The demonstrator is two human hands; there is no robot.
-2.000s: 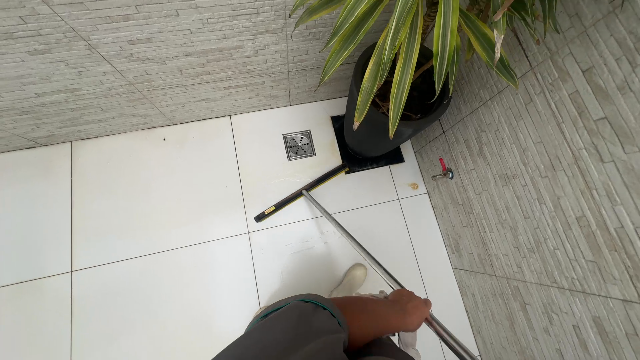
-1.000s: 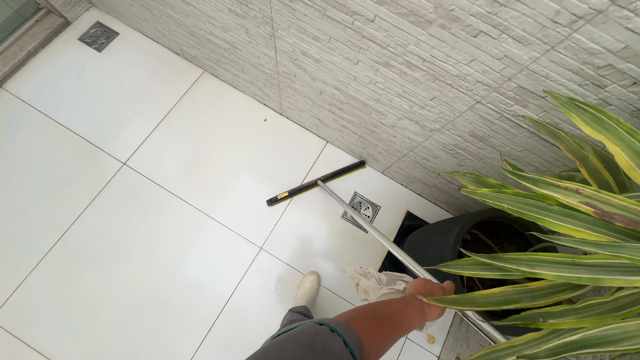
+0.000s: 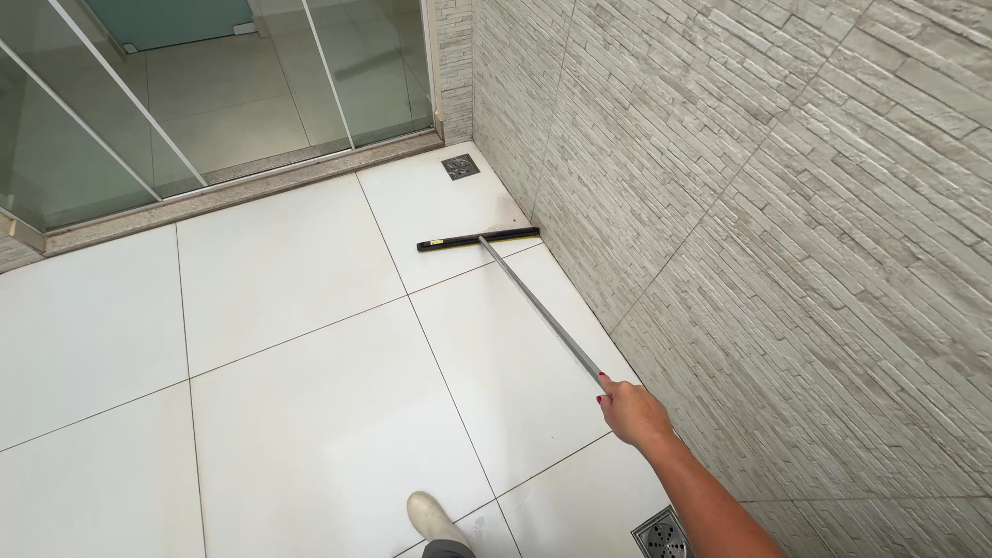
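My right hand [image 3: 634, 411] grips the metal pole [image 3: 542, 308] of a floor squeegee, the arm reaching in from the lower right. The black squeegee head [image 3: 457, 242] lies on the white floor tiles, its right end at the foot of the stone-textured wall. A yellow sticker sits near its left end, and a thin yellow strip runs along its near edge. My left hand is out of view.
A square metal floor drain [image 3: 461, 167] lies beyond the squeegee near the corner; another drain [image 3: 663, 535] is partly behind my forearm. Glass sliding doors [image 3: 256, 85] stand behind a stone sill [image 3: 256, 186]. The textured wall [image 3: 736, 232] runs along the right. My light boot [image 3: 430, 515] is at the bottom.
The squeegee head has moved from beside the drain near the potted plant along the wall toward the glass doors. The view has swung left, and the plant is out of sight.
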